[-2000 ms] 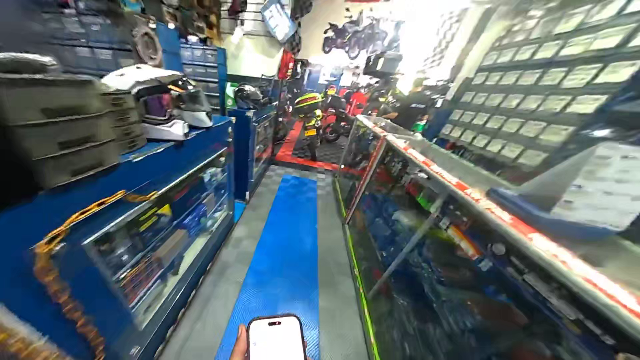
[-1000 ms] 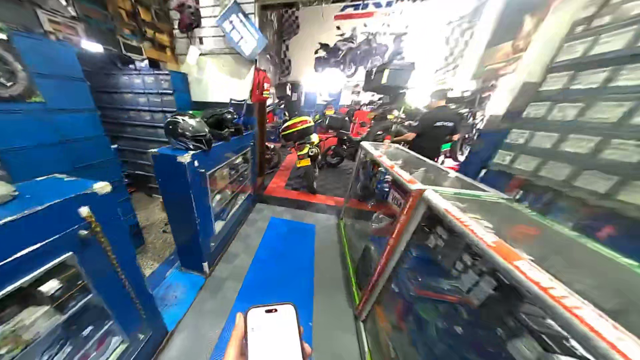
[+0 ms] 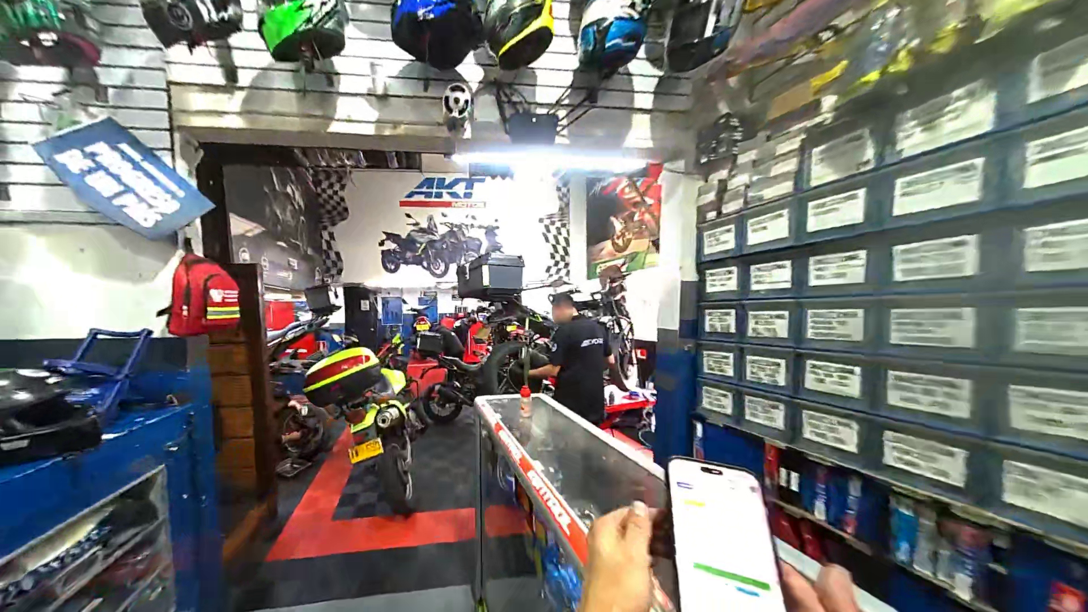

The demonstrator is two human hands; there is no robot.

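Note:
A smartphone [image 3: 727,540] with a lit screen is held upright at the lower right, over the near part of a glass display counter [image 3: 586,450]. My left hand [image 3: 625,557] is at its left edge, thumb up and fingers behind it. My right hand [image 3: 820,586] is by the phone's lower right edge, mostly cut off by the frame; whether it grips the phone is not plain. A small red-capped bottle [image 3: 525,402] stands on the counter's far end.
Motorcycles stand on the tiled floor, the nearest a yellow one [image 3: 387,425]. A person in black [image 3: 580,357] stands behind the counter's far end. Labelled drawers [image 3: 833,314] line the right wall. A blue cabinet [image 3: 102,476] is at left; helmets [image 3: 438,30] hang above.
The view has moved forward along the aisle and tilted up. The phone has shifted from the bottom middle to the lower right, and a second hand now shows at its right side.

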